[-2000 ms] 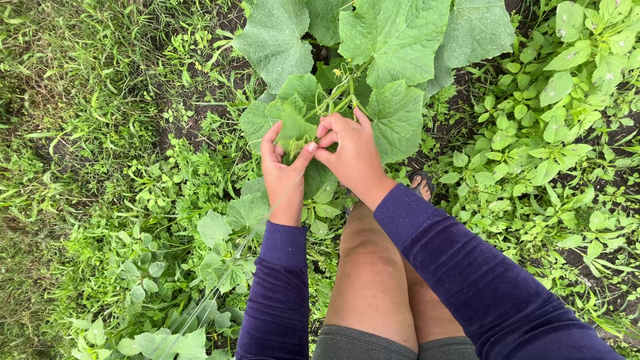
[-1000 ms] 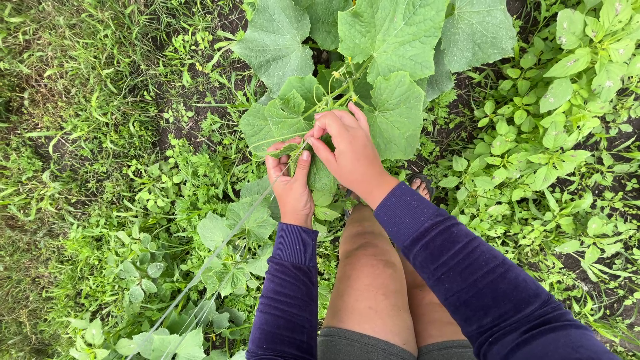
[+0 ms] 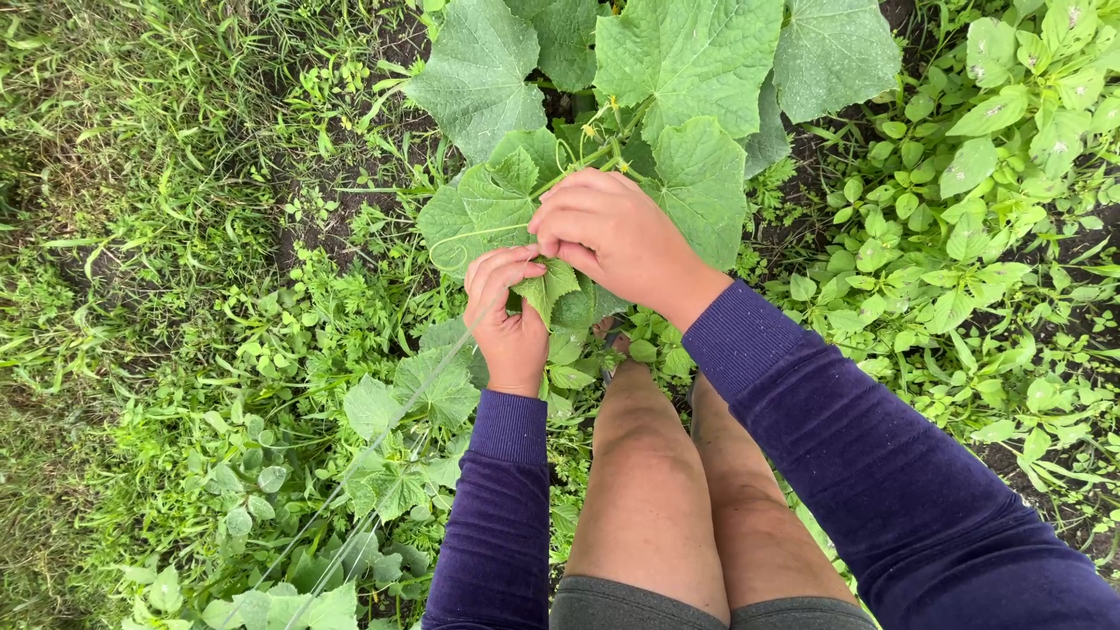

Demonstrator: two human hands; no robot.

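Note:
My left hand [image 3: 509,311] and my right hand [image 3: 617,236] meet at the tip of a cucumber-like vine [image 3: 604,153] with broad green leaves and small yellow flowers. The left fingers pinch near a young leaf [image 3: 549,287] and a thin pale string [image 3: 429,381], which runs down to the lower left. The right fingers are bent over the vine stem, just above the left fingertips; what lies between them is hidden. A thin curled tendril [image 3: 468,236] sticks out to the left of the hands.
Large vine leaves [image 3: 691,66] spread above the hands. More vine leaves [image 3: 429,394] and further strings [image 3: 337,560] are at lower left. Leafy weeds [image 3: 971,236] grow at right, grass [image 3: 131,157] at left. My bare legs [image 3: 652,490] stand below.
The string now runs to my left hand, while two seconds ago it was not plainly seen there. My right hand has turned more palm-down over the stem.

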